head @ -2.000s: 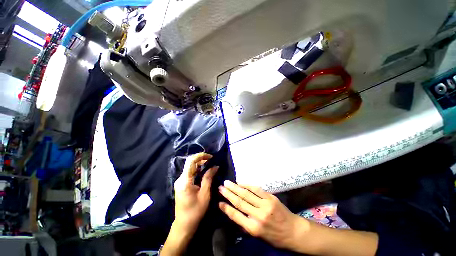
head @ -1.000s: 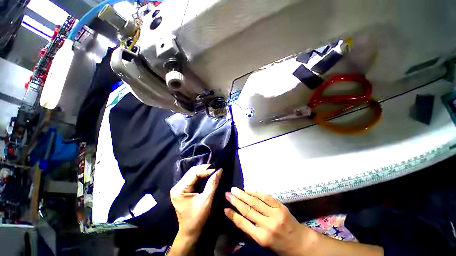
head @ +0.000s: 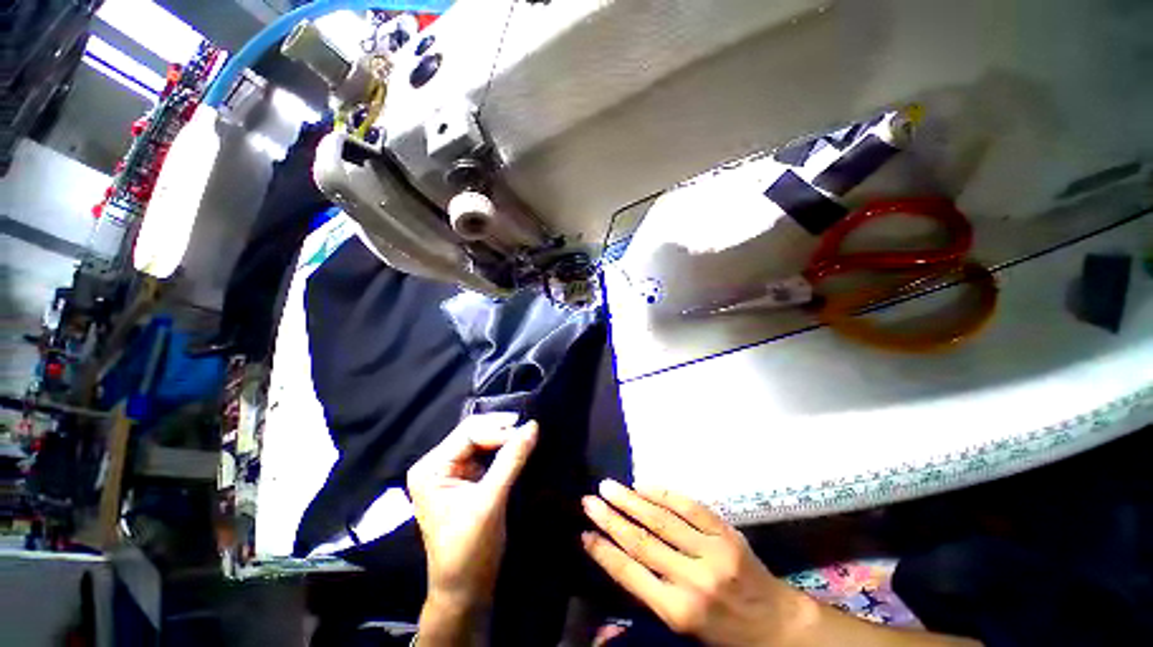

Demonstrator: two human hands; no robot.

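Note:
A large dark garment piece lies left of and under the machine head, and its right edge runs up to the presser foot. Shinier grey-black lining lies wrinkled on it. My left hand pinches a fold of the dark cloth between thumb and fingers below the lining. My right hand lies with fingers extended and slightly apart on the cloth's right edge near the table's front; it pinches nothing that I can see. The lower cloth hangs over the table's front edge.
Red and orange handled scissors lie under the machine arm, beside small black and white scraps. A small dark piece lies at right. A white lamp stands at left. The table's front edge has a ruler strip.
The view has shifted, so the machine and table sit further right. My left hand has moved left and down relative to the machine, drawing the dark cloth's fold over part of the lining.

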